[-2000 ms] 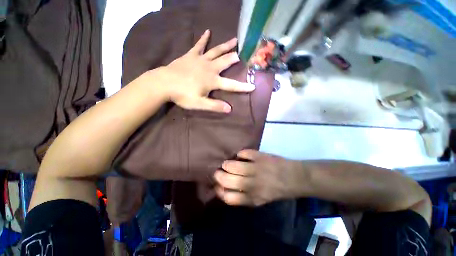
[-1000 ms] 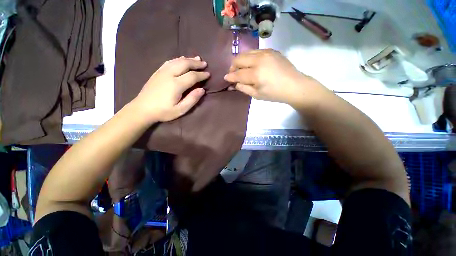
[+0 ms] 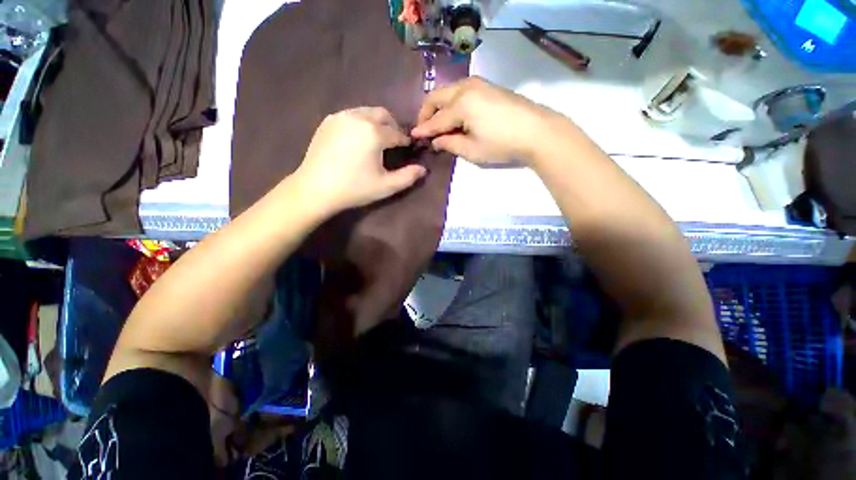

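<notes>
A large brown garment panel (image 3: 310, 80) lies on the white table and hangs over its front edge. My left hand (image 3: 352, 155) and my right hand (image 3: 474, 122) meet on the panel just in front of the presser foot (image 3: 430, 73). Both hands pinch a small raised fold of the cloth, with a dark gap beside the left fingers. The fingertips hide the exact grip. An orange-red tuft (image 3: 411, 11) and a dark round knob with a pale cap (image 3: 464, 30) show by the needle area at the top.
Stacked brown cut pieces (image 3: 113, 112) lie at the left. Snips (image 3: 556, 47) and a thin rod with a dark end (image 3: 601, 33) lie right of the machine. A beige-white holder (image 3: 695, 101) is further right. A ruler tape (image 3: 507, 236) runs along the front edge. A blue basket (image 3: 770, 319) is below.
The view has shifted. My hands have come together at the cloth below the foot, and the left fingers, flat on the panel before, now pinch a fold.
</notes>
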